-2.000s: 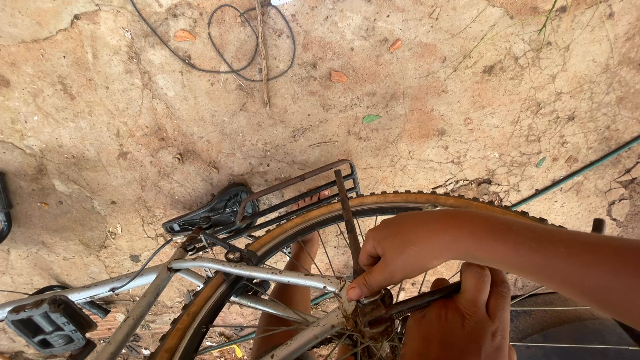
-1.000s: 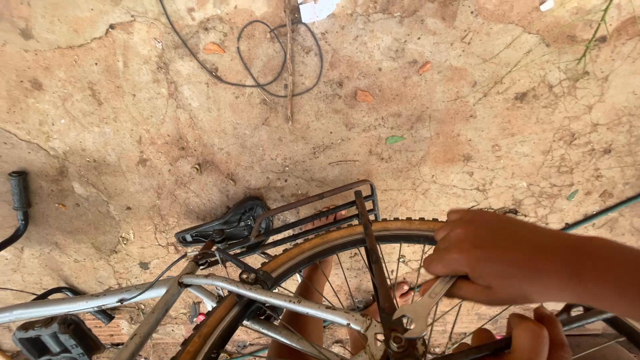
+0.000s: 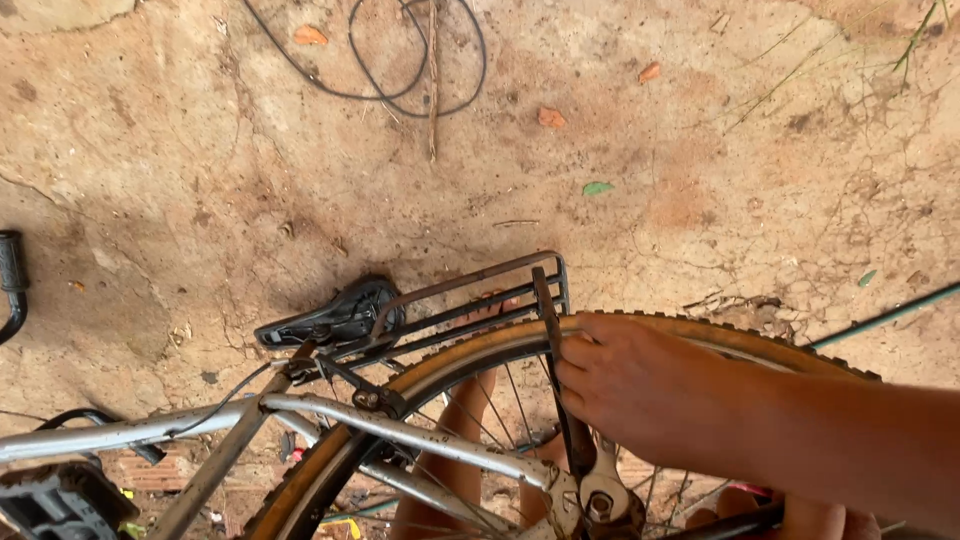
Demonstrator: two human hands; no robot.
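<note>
My right hand (image 3: 637, 375) is curled against the upright rack stay (image 3: 551, 337), over the wheel's rim. Below it, the head of an open-end wrench (image 3: 602, 480) sits around the axle nut (image 3: 600, 506); its handle runs up under the hand, mostly hidden. Low at the right, my left hand (image 3: 817, 519) is partly out of view, its fingers around a black bar (image 3: 739, 521) near the hub. The bicycle wheel (image 3: 465, 345) has a knobby, tan-walled tyre. The silver bicycle frame (image 3: 420, 435) reaches from the axle to the left.
A black saddle (image 3: 337, 315) and rear rack (image 3: 480, 270) lie beyond the wheel. A pedal (image 3: 64, 499) is low at the left, a handlebar grip (image 3: 11, 262) at the left edge. Bare legs (image 3: 442, 465) show through the spokes. A looped cable (image 3: 484, 52) and a green hose (image 3: 892, 315) lie on cracked ground.
The wrench has come to stand more upright at the axle nut, and my right hand has moved up and left to the rack stay. The view has shifted somewhat.
</note>
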